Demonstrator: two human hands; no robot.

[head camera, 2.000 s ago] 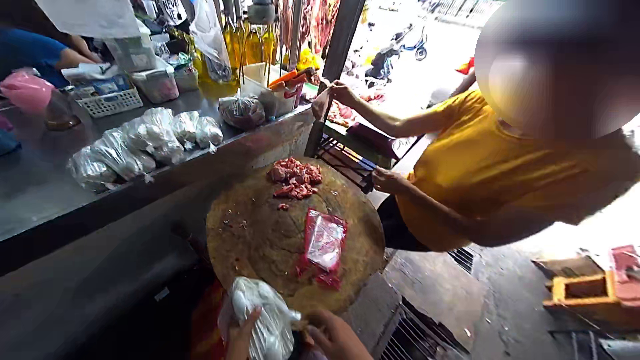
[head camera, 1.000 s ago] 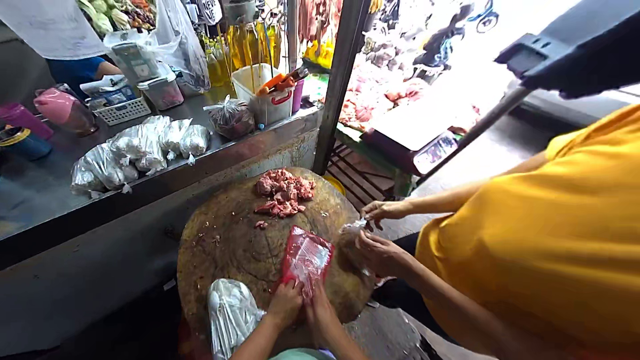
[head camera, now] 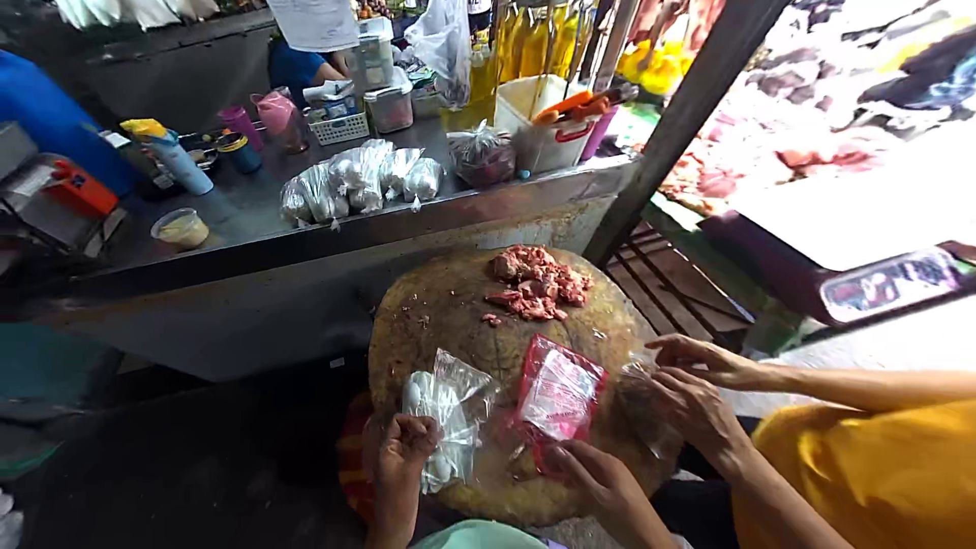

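Observation:
On the round wooden chopping block [head camera: 427,328] lies a pile of chopped raw meat [head camera: 537,282]. Below it rests a red-edged pack of clear plastic bags [head camera: 560,385]. My right hand [head camera: 602,480] is at the pack's lower end, fingers slightly apart; whether it pinches anything is unclear. My left hand [head camera: 408,442] has its fingers closed at the edge of a thin clear plastic bag [head camera: 461,374], which overlaps a clear bag holding pale rounded items [head camera: 442,465]. Another person's hands [head camera: 698,381] handle a clear plastic bag [head camera: 644,404] at the block's right edge.
Behind the block runs a metal counter [head camera: 252,221] with filled, tied plastic bags [head camera: 358,179], a bag of dark contents [head camera: 482,156] and a white tool container [head camera: 545,130]. A post [head camera: 686,122] stands at its right end. The other person's yellow shirt [head camera: 877,465] is close on the right.
Both my hands were together on the red-edged pack a second ago. My left hand has moved left from it, and a thin clear bag now shows there. The view has shifted.

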